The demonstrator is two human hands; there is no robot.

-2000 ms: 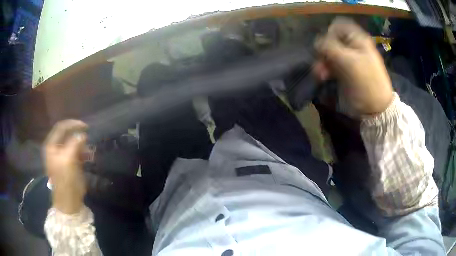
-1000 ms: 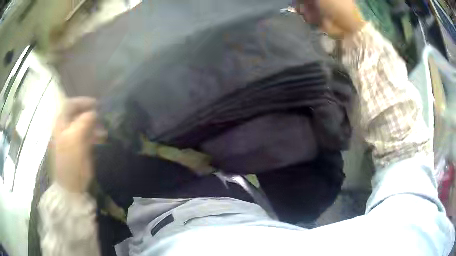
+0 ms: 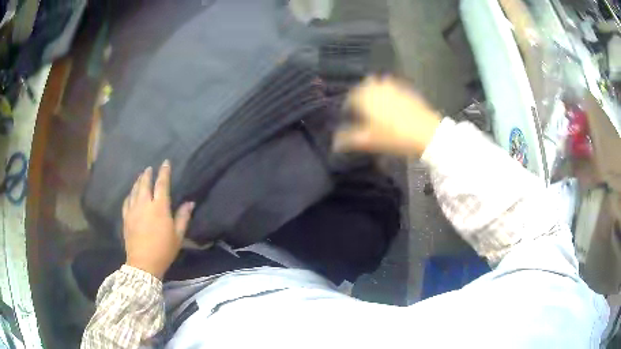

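A pile of dark grey and black garment pieces (image 3: 265, 184) lies in front of my body, with several layered folded edges. A broad smooth grey piece (image 3: 184, 75) lies on its upper left side. My left hand (image 3: 151, 221) rests with spread fingers on the near left part of the cloth, gripping nothing. My right hand (image 3: 391, 119) is blurred, over the right side of the pile. Its fingers are bent at dark cloth; whether they pinch it cannot be told.
Blue-ringed scissors (image 3: 15, 178) lie on a pale table edge at the far left. A pale curved edge with a round blue sticker (image 3: 518, 144) stands at the right. A red item (image 3: 577, 129) is beyond it. A blue object (image 3: 449, 274) is low, below my right sleeve.
The view has turned to the right. The grey piece that was stretched between my hands now lies on the pile. My left hand has opened flat on the cloth; my right hand has moved inward.
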